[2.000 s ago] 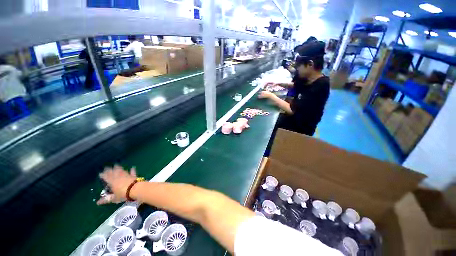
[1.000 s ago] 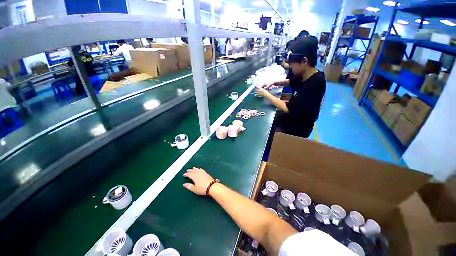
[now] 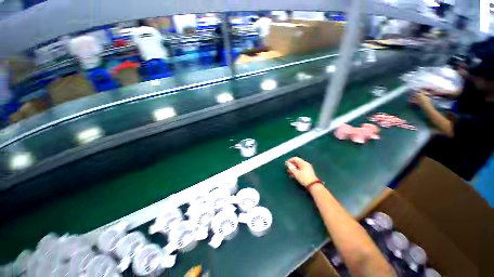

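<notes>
My right hand (image 3: 302, 171), with a dark red bead bracelet, is over the green bench (image 3: 287, 216) near the pale strip. Its fingers look curled; blur hides whether they hold anything. Many white grille housings (image 3: 259, 221) stand open end up on the bench, left of my right hand, and run to the lower left. A small yellow-orange tip (image 3: 193, 271) shows at the bottom edge; it may be at my left hand, but no clear hand is seen there.
Housings with darker contents (image 3: 247, 147) stand on the green belt beyond the pale strip (image 3: 271, 155). A grey post (image 3: 340, 70) rises beside it. Pink cups (image 3: 357, 133) and pink rings (image 3: 391, 121) lie farther along. A carton (image 3: 455, 216) of housings is at lower right; another worker (image 3: 476, 113) is at right.
The view has turned left, showing more white housings. My right hand's fingers look more curled than before. The housings on the belt now appear farther along beside the strip.
</notes>
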